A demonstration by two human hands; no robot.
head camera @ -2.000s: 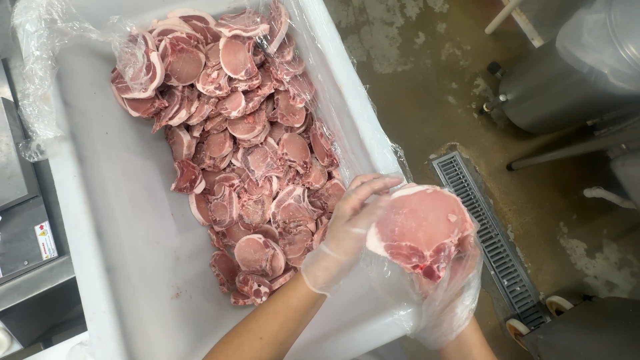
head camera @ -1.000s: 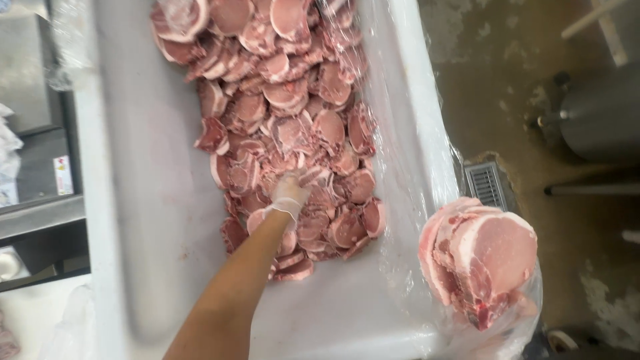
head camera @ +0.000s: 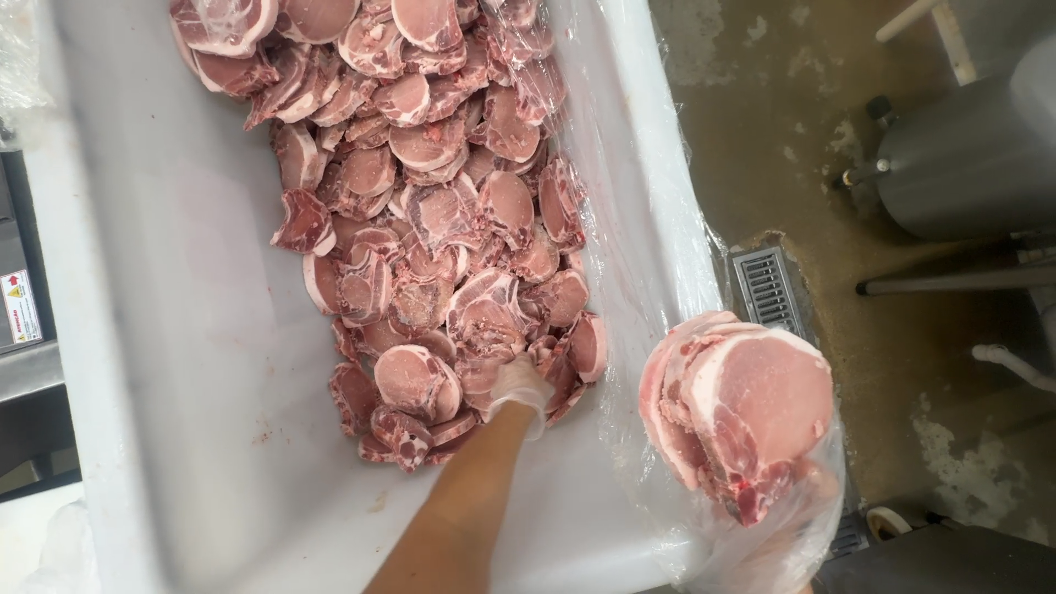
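My left hand (head camera: 521, 386), in a clear plastic glove, reaches into the lower right of a pile of raw bone-in pork chops (head camera: 429, 214). Its fingertips are among the chops, so whether they grip one is hidden. The pile lies in a large white plastic tub (head camera: 198, 330). Over the tub's right edge, my right hand (head camera: 804, 503) supports a stack of pork chops (head camera: 767, 396) from beneath, with clear plastic around the hand and under the meat. Most of that hand is hidden by the chops and plastic.
Clear plastic film (head camera: 619, 206) drapes over the tub's right wall. Beyond it are a floor drain grate (head camera: 767, 285) and a grey cylindrical vessel (head camera: 965, 157) with metal legs. A metal machine with a warning label (head camera: 18, 305) stands at the left.
My left hand has left the held chop and moved down into the pile. My right hand now holds several stacked chops at the tub's right edge. The view has shifted.
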